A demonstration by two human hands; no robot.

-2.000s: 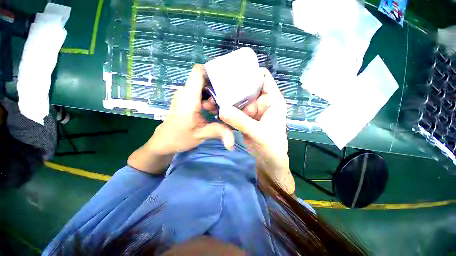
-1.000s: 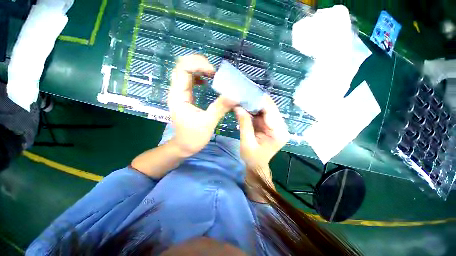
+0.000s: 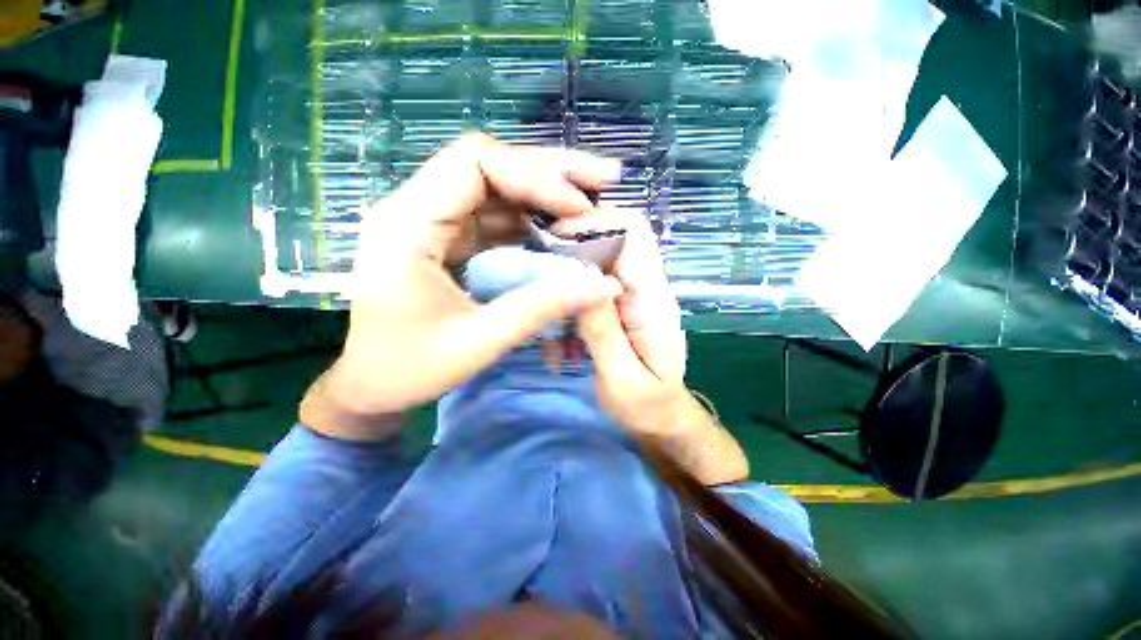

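The device housing [image 3: 586, 248] is held between both hands above the near edge of the bench. Only a small grey face and a dark edge of it show; the fingers cover the rest. My left hand [image 3: 457, 269] grips it from the left, with fingers curled over the top and thumb below. My right hand [image 3: 641, 319] holds its right side with fingertips close to my left thumb. A clear blister tray [image 3: 726, 244] with rows of pockets lies on the green bench beyond the hands.
White sheets [image 3: 920, 231] lie on the bench at the right, and a pale strip [image 3: 110, 200] at the left. A second blister tray [image 3: 1117, 188] is at the right edge. A round black stool [image 3: 932, 423] stands under the bench edge at the right. Part of a seated person [image 3: 56, 388] shows at the left.
The housing has turned from its broad white face to a narrow view of its edge. My left hand has closed over it, and both hands are closer together. The camera view has shifted.
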